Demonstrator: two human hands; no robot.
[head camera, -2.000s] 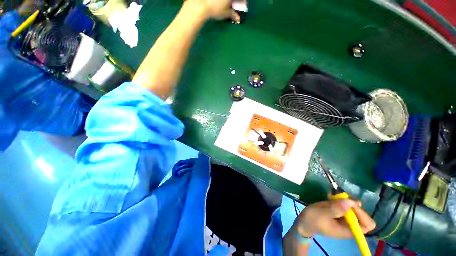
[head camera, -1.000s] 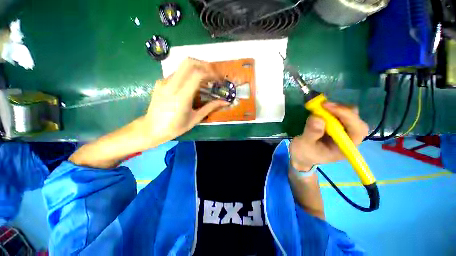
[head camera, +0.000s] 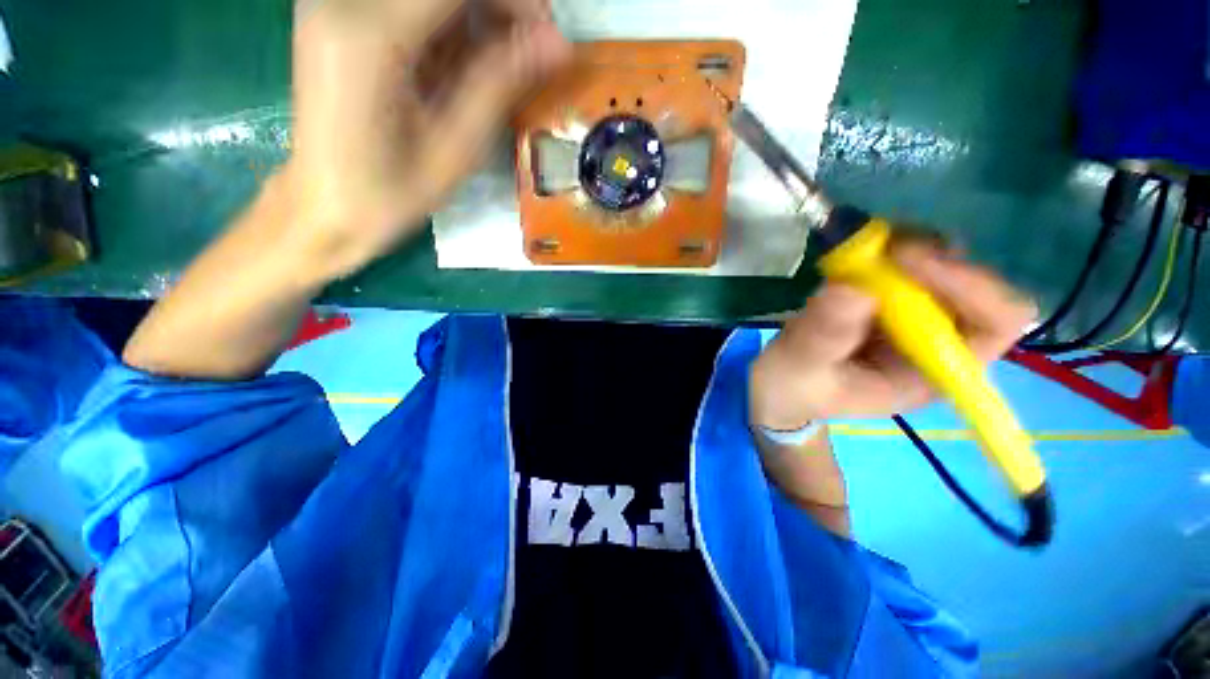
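The orange fixture plate (head camera: 571, 238) lies on a white sheet (head camera: 776, 243). A round black LED board (head camera: 622, 163) with a yellow centre sits in the plate's central opening, with silvery pieces on both sides. My left hand (head camera: 398, 120) is blurred above the plate's left side and the sheet; whether its fingers hold anything cannot be told. My right hand (head camera: 882, 332) holds the soldering iron (head camera: 929, 345) by its yellow handle like a pen. The iron's metal shaft points up and left, its tip over the plate's upper right corner.
The solder spool in its frame (head camera: 43, 216) stands at the left on the green bench (head camera: 372, 289). The blue soldering station (head camera: 1152, 86) is at the upper right, with black and yellow-green cords (head camera: 1161, 285) hanging over the bench edge.
The view has moved closer over the plate. The LED board, between my left fingers a second ago, now sits in the plate, and my left hand has moved off it. The iron's tip has moved over the plate's corner.
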